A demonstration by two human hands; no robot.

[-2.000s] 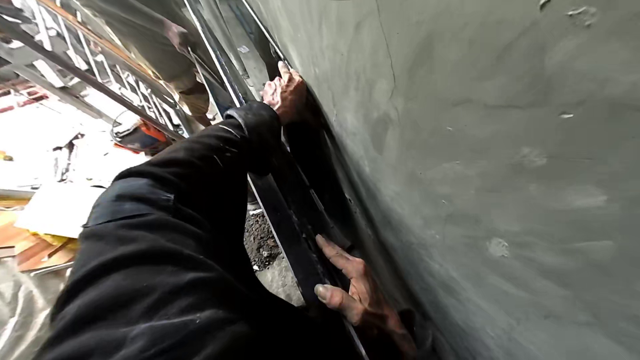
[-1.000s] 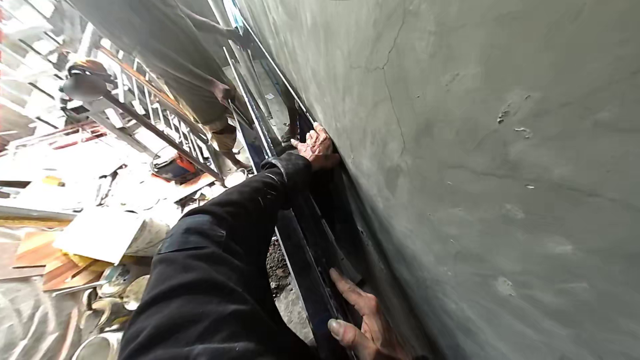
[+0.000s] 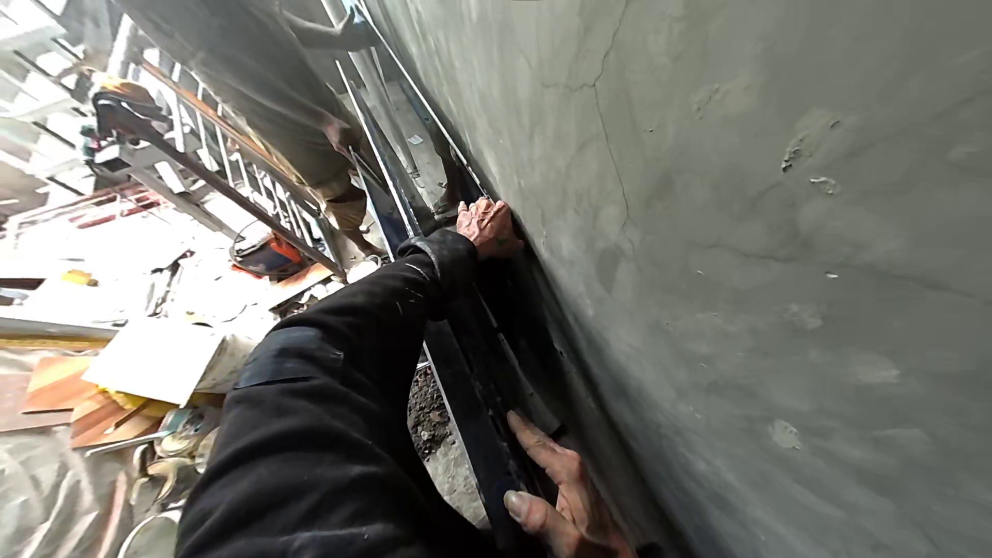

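Note:
A long dark metal frame (image 3: 457,372) runs steeply along the foot of a grey plastered wall (image 3: 736,232). Far along it, my left hand (image 3: 490,227), in a black sleeve, lies with curled fingers in the gap between frame and wall; what its fingertips touch is hidden. Nearer, at the bottom of the view, my right hand (image 3: 558,492) rests its thumb and a finger on the frame, spread apart across its edge; its other fingers are out of sight. Beyond my left hand, the frame's thin edges continue toward another person's hand (image 3: 341,133).
Another person stands at the upper left beside a metal railing (image 3: 232,182). On the left lie a white board (image 3: 159,360), wooden offcuts (image 3: 58,384), an orange and black bucket or bag (image 3: 271,254), and crumpled sheeting (image 3: 54,480). Rubble (image 3: 428,415) shows below the frame.
The view has shifted, showing more of the other person and the clutter at left. Both my hands stay at about the same places along the frame.

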